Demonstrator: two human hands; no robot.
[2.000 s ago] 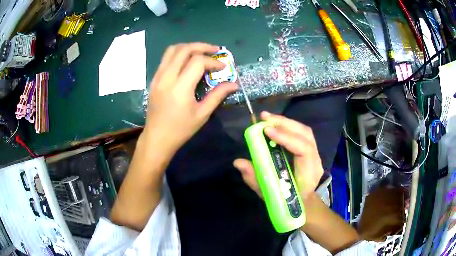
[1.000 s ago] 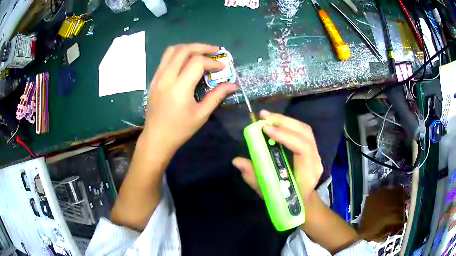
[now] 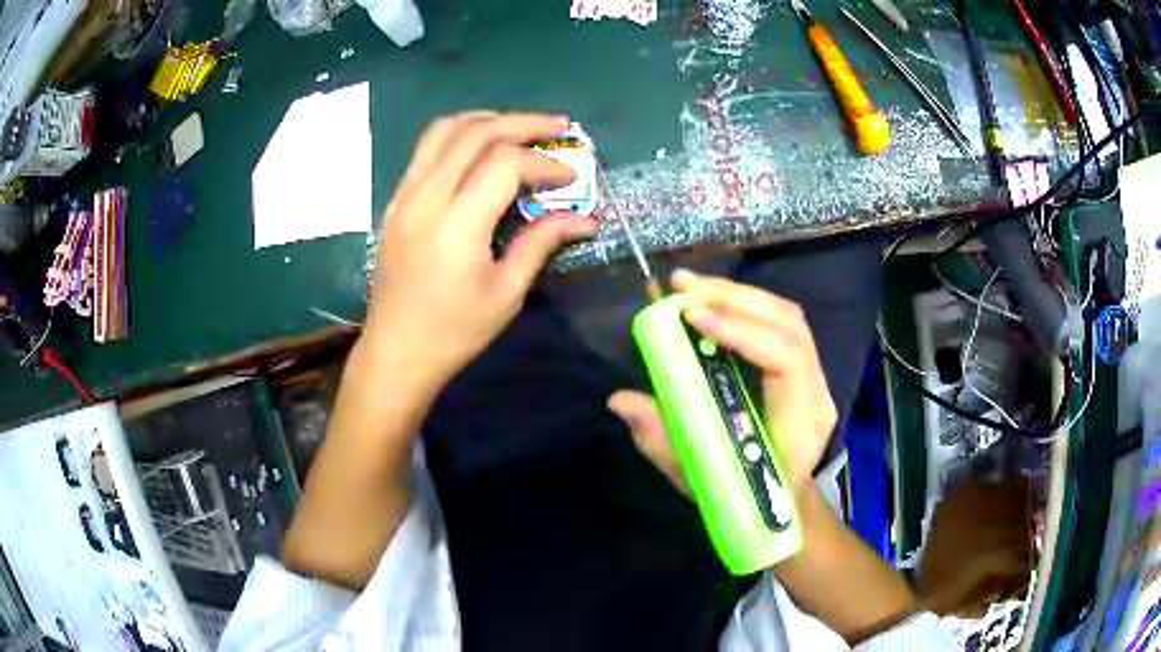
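My left hand [image 3: 465,217] grips a small opened smartwatch case [image 3: 569,187] between thumb and fingers, just above the front edge of the green bench. The case is white and pale blue with a yellow patch inside, partly covered by the fingers. My right hand [image 3: 764,369] holds a bright green electric screwdriver [image 3: 719,439] with a black button panel. Its long thin silver bit [image 3: 630,245] points up and left to the right side of the case. Whether the tip touches the case is too small to tell.
The worn green bench [image 3: 509,64] bears a white paper sheet [image 3: 313,166], an orange-handled tool [image 3: 847,83], tweezers [image 3: 910,77] and pink-brown strips [image 3: 108,261] at the left. Cables [image 3: 1019,382] hang at the right. A white panel with dark items [image 3: 77,535] is at lower left.
The green screwdriver and my right hand have shifted slightly right, and the tool's rear end has swung right and up. The case has tilted slightly in my left hand.
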